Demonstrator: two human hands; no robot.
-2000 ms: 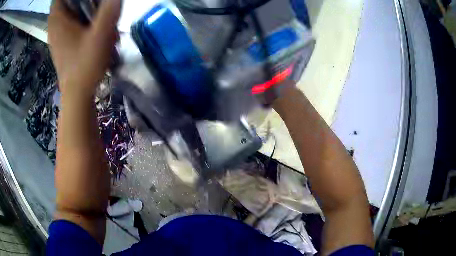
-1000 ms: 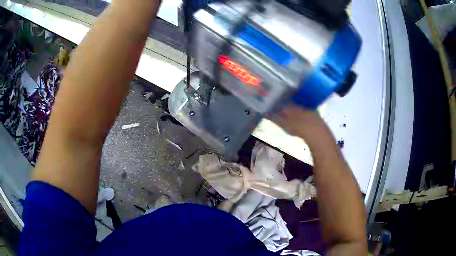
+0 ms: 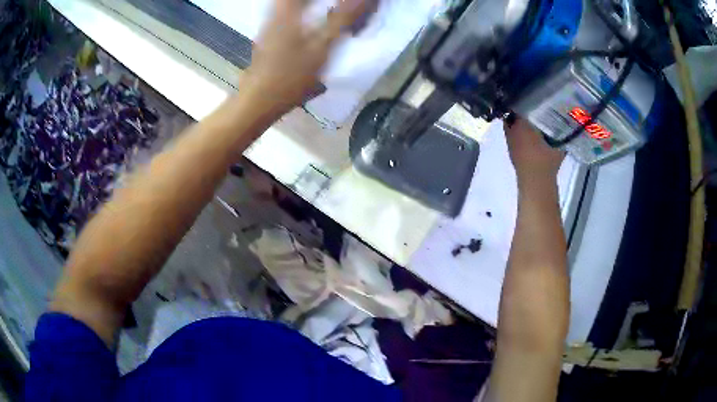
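The cloth cutting machine (image 3: 542, 63), with blue-and-silver housing and a lit red display, is at the upper right, tilted in view. Its grey base plate (image 3: 424, 169) is over the cream-white table (image 3: 377, 216); whether it fully touches is unclear. My right hand (image 3: 534, 145) is at the machine's underside beside the display box, its fingers mostly hidden, and holds it. My left hand (image 3: 291, 59) is blurred at the top, fingers spread over a white sheet (image 3: 362, 67); whether it grips anything is unclear.
A dark layered fabric edge (image 3: 185, 31) lies at the table's upper left. Scraps (image 3: 79, 149) are heaped at left. Tied cream cloth (image 3: 326, 279) and white cloth (image 3: 342, 338) lie below the table's near edge. A black cable (image 3: 578, 56) loops over the machine. A pole (image 3: 693, 180) stands at far right.
The machine has moved right, from partly over the floor to over the table, its base plate now above the tabletop. My left hand came back into view at the top.
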